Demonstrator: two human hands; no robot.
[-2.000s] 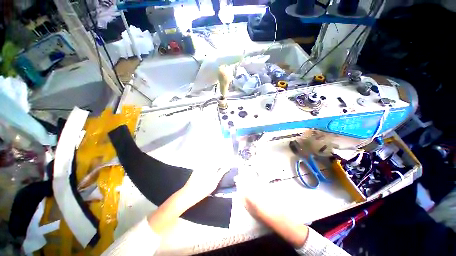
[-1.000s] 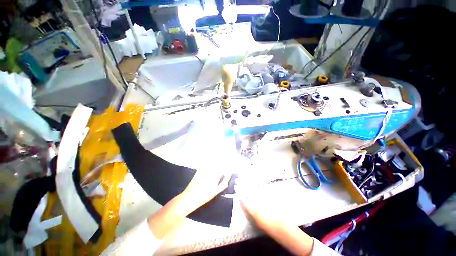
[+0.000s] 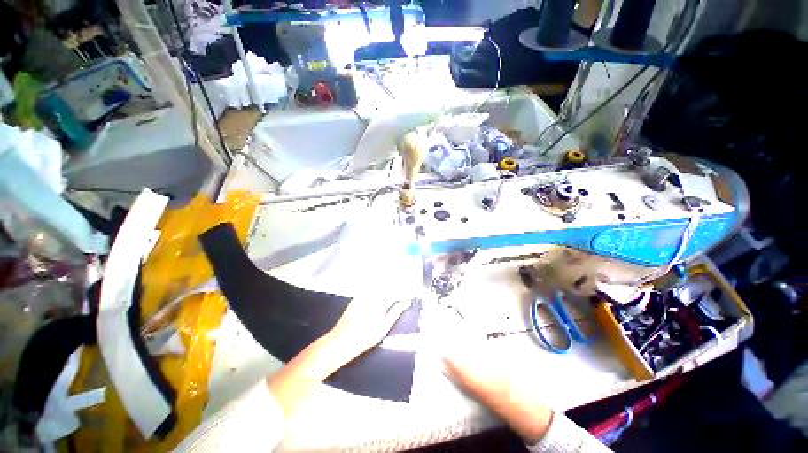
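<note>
A black curved fabric piece [image 3: 275, 305] lies on the white table left of the needle area [image 3: 440, 279], its right end near the needle. My left hand [image 3: 372, 320] lies flat on top of it, fingers pointing to the needle; glare washes out the fingertips. My right hand [image 3: 483, 380] rests on the table right of the piece's lower right end, apart from it, and seems to hold nothing; its fingertips are blurred by glare. The sewing machine head [image 3: 567, 226], white with a blue stripe, stands right of the needle.
Blue-handled scissors [image 3: 555, 323] lie right of the needle. A yellow-edged parts box [image 3: 623, 341] stands at the right end. White curved bands with black beneath [image 3: 124, 310] lie left on yellow tape [image 3: 193, 354]. A tan handle [image 3: 411, 164] stands at the head's left end.
The camera view has shifted slightly, so the scene sits lower. My right hand has moved slightly away from the fabric's right end. My left hand stays on the fabric.
</note>
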